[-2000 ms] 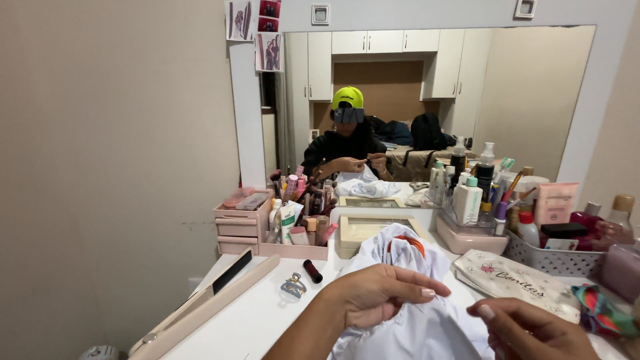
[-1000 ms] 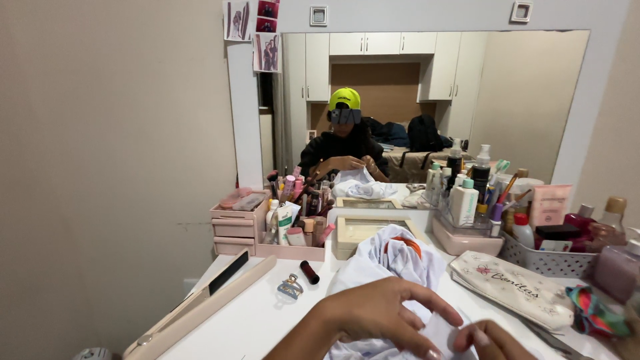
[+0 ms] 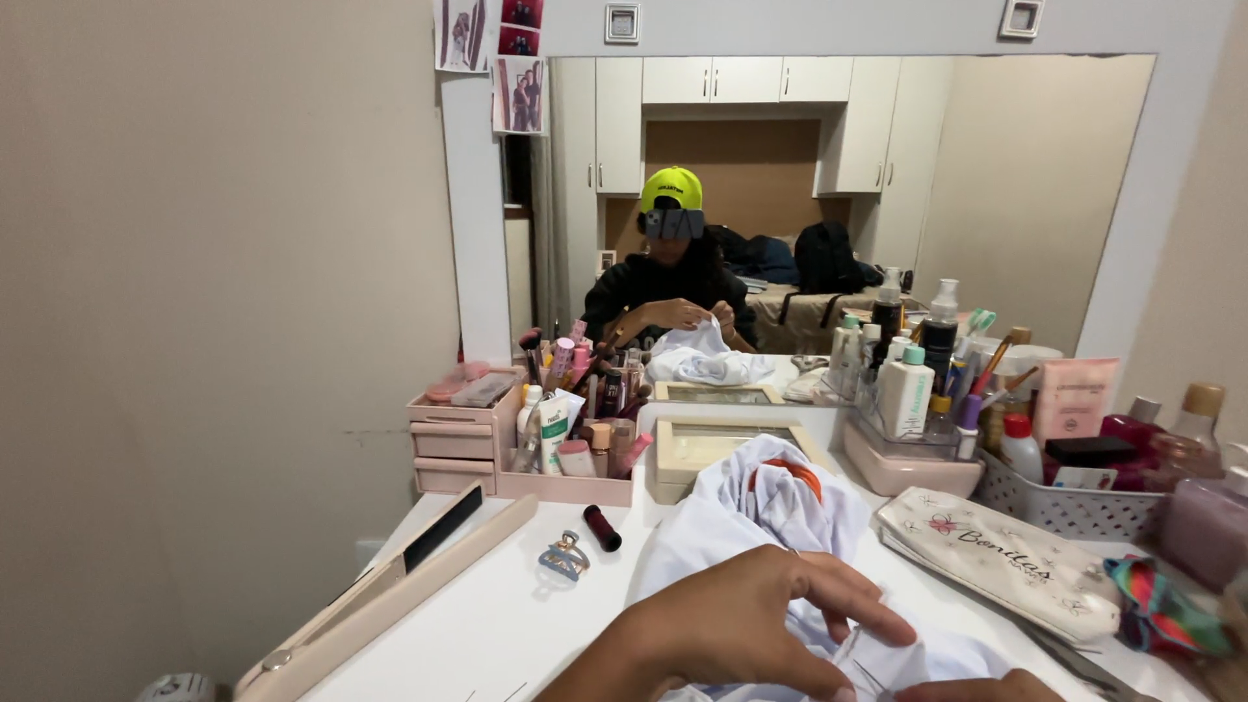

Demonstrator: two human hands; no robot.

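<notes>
A white cloth garment [image 3: 721, 497] lies bunched on the white dressing table, with an orange piece [image 3: 795, 476] showing in its folds. Over it, my left hand [image 3: 741, 624] has thumb and forefinger at a raised fold of the fabric. A thin needle-like object [image 3: 866, 675] shows between my hands; its ends are unclear. Only the fingers of my right hand [image 3: 980, 688] show at the bottom edge, close to the same fold; what they hold is hidden. The mirror [image 3: 1033, 195] reflects a person in a yellow cap with both hands at the cloth.
A hair straightener [image 3: 390, 595], a claw clip [image 3: 564, 556] and a dark red tube [image 3: 602, 527] lie left. Behind stand a pink organizer [image 3: 565, 487] and a cream box [image 3: 673, 468]. At right are a pouch [image 3: 1004, 561], a scrunchie [image 3: 1160, 604], scissors [image 3: 1072, 658] and a bottle-filled basket [image 3: 1072, 507].
Two seconds ago my hands were raised above the cloth, fingertips near each other. Both are now lower in view, and my left fingers have come down to the fabric.
</notes>
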